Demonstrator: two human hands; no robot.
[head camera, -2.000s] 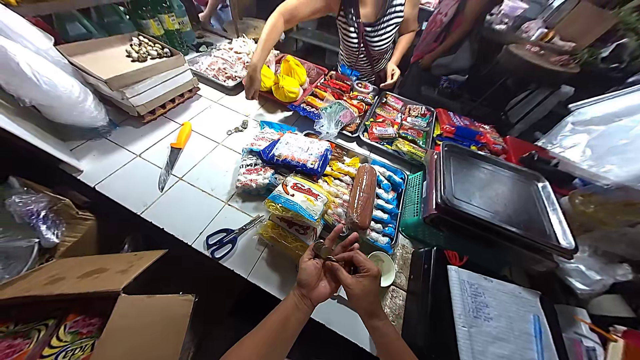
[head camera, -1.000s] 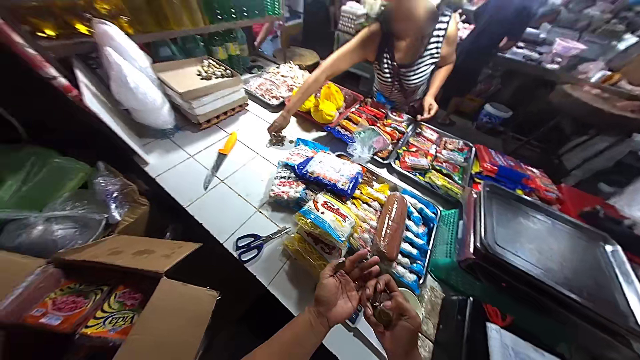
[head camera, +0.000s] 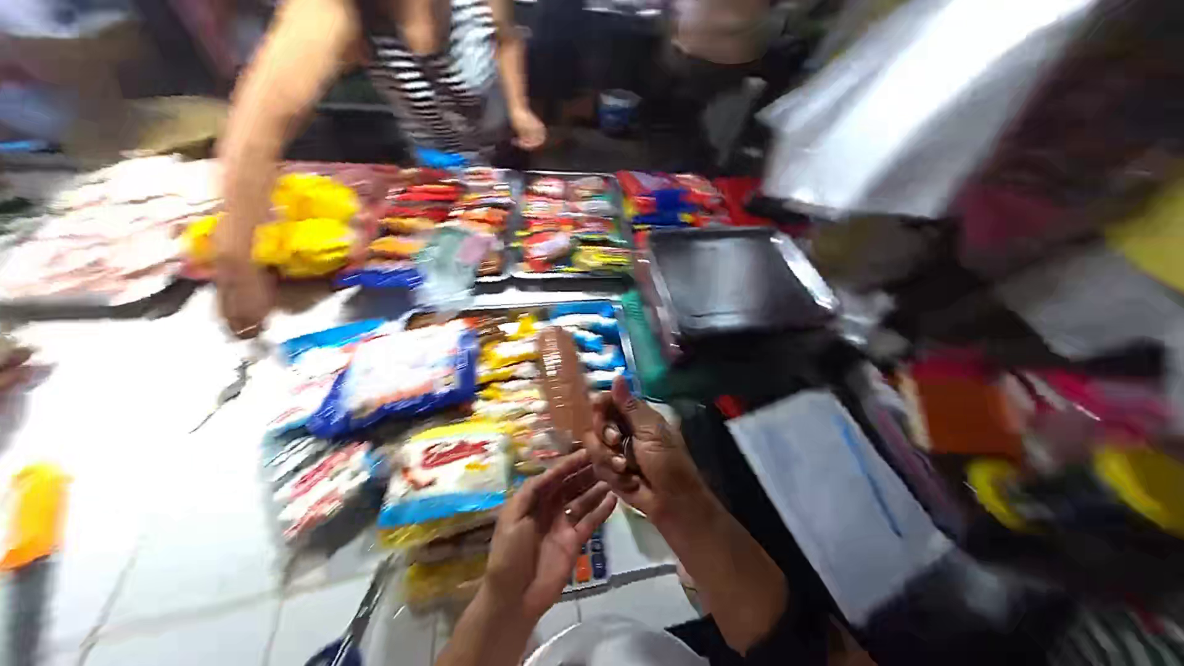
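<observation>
My right hand (head camera: 638, 449) is raised over the near edge of the counter, its fingers curled around small dark round things that look like coins. Just left of it my left hand (head camera: 555, 532) is palm up with its fingers spread; a small shiny spot shows at the fingers, too blurred to name. Behind my hands lies a long brown wrapped sausage (head camera: 562, 384) on a tray of yellow and blue packets. A yellow, white and blue plastic pack (head camera: 453, 467) is left of my hands, beside a blue and white pack (head camera: 402, 370).
Across the counter a person in a striped top reaches a hand (head camera: 245, 301) down to the white tiles. An orange-handled knife (head camera: 35, 518) lies left, scissors (head camera: 342, 647) nearer. Stacked metal trays (head camera: 735, 277) and a notebook (head camera: 832, 499) are right. A white round thing (head camera: 615, 643) is below my hands.
The view has swung to the right. My right hand has risen from beside my left palm to above it, its fingers still closed on the small round things.
</observation>
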